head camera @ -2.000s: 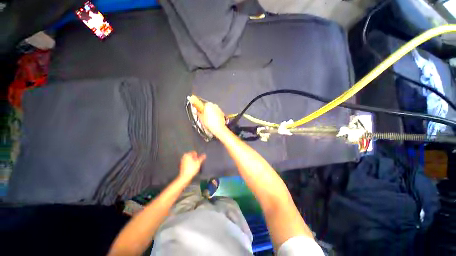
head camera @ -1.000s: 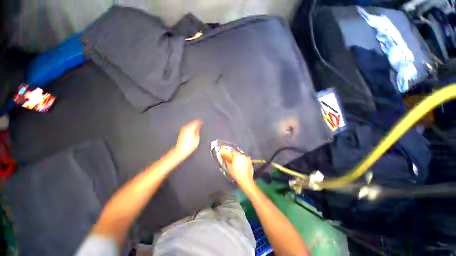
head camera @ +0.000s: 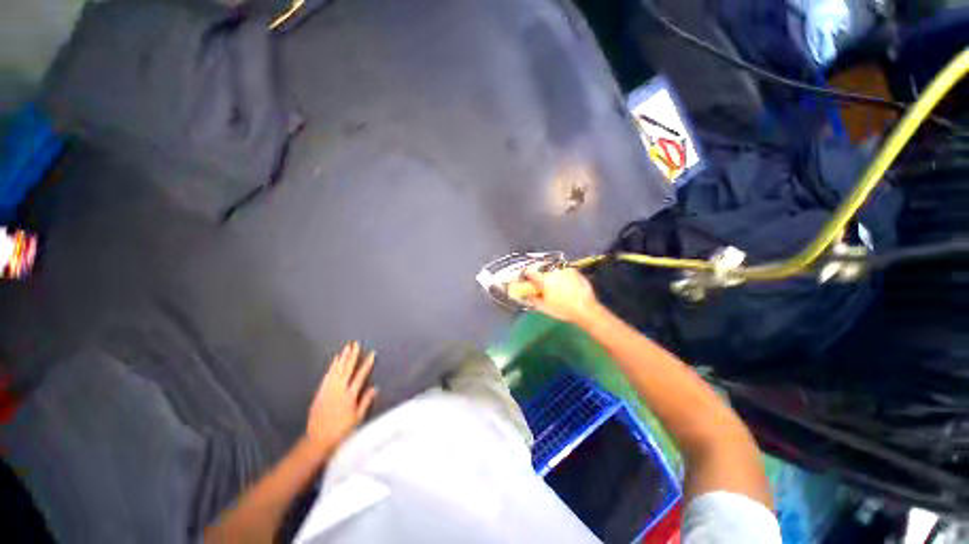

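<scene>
My right hand [head camera: 561, 291] grips the handle of the silver steam iron [head camera: 510, 278] near the table's front edge, its tip to the left. My left hand [head camera: 342, 395] lies flat with fingers spread on dark grey cloth. A flat dark grey garment piece [head camera: 372, 239] seems to lie between and beyond my hands; its edges are hard to tell from the table cover. The stack of grey pieces [head camera: 106, 452] with layered edges is at the lower left. A loose grey heap [head camera: 175, 106] lies at the upper left.
The yellow hose [head camera: 871, 175] arches to the right, with a black cable [head camera: 765, 74] beyond. A white card with red marks [head camera: 664, 136] is at the right table edge. Dark clothing [head camera: 765, 244] is piled right. A blue crate [head camera: 606, 462] stands below. A scorch-like mark [head camera: 574, 193] shows on the cover.
The view has shifted right. The iron has moved towards the table's right front edge. My left hand has gone from raised near the iron to flat on the cloth, nearer my body.
</scene>
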